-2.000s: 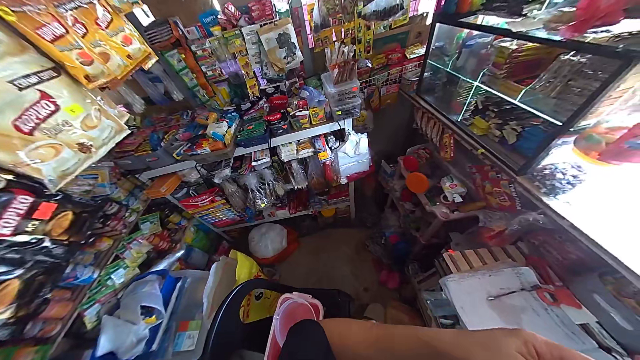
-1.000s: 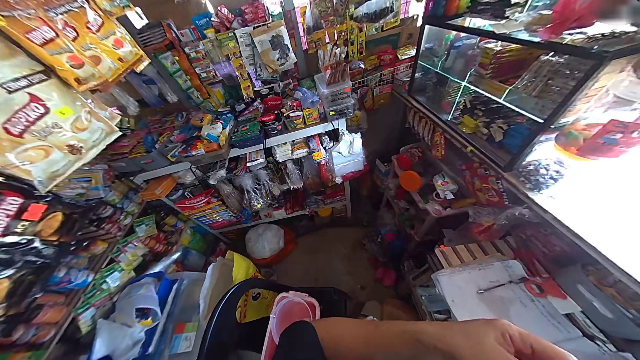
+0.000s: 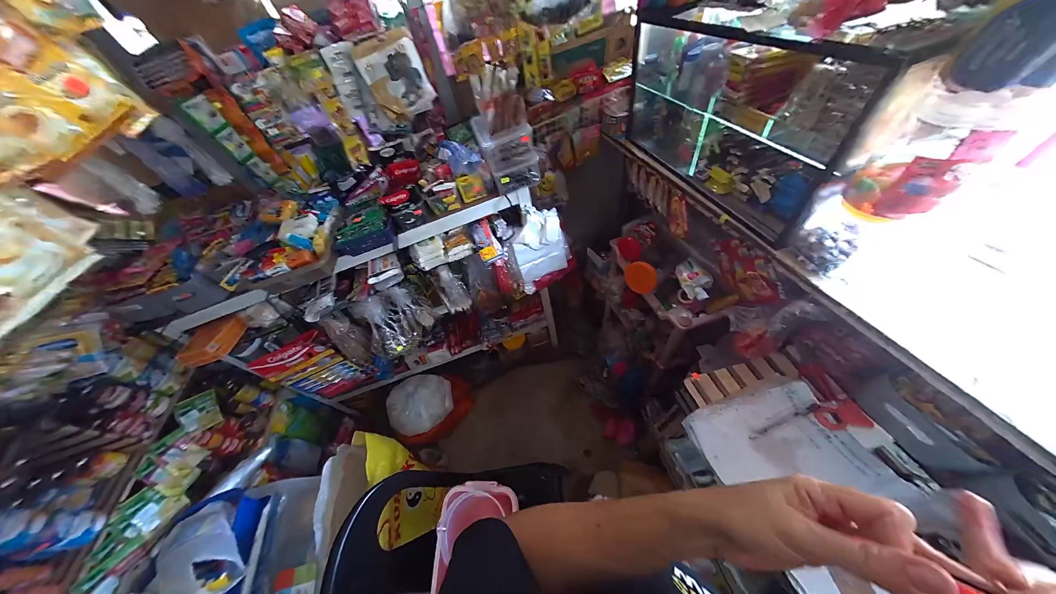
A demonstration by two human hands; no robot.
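From the bottom middle my left hand (image 3: 833, 528) reaches right, its forearm bare below a dark sleeve. Its fingers bend down around a thin item at the lower right edge, too blurred to name; whether they grip it is unclear. Close beside them, blurred fingers of what looks like my right hand (image 3: 986, 536) show, mostly cut off by the frame. Behind both lie white paper sheets (image 3: 759, 433) with a pen (image 3: 780, 422) and a red object (image 3: 841, 415) on them. Under the left forearm stands a pink plastic container (image 3: 474, 507), next to a black chair or bin rim (image 3: 351, 528).
A glass display case (image 3: 742, 124) stands at the upper right above a counter edge (image 3: 916, 355). Shelves (image 3: 445, 227) packed with small goods fill the left and back. A white bag (image 3: 419, 404) rests on the floor. Coffee packs (image 3: 58, 99) hang at upper left.
More of my left hand's fingers show now, at the lower right. Another hand's fingers have come into view beside them at the right edge.
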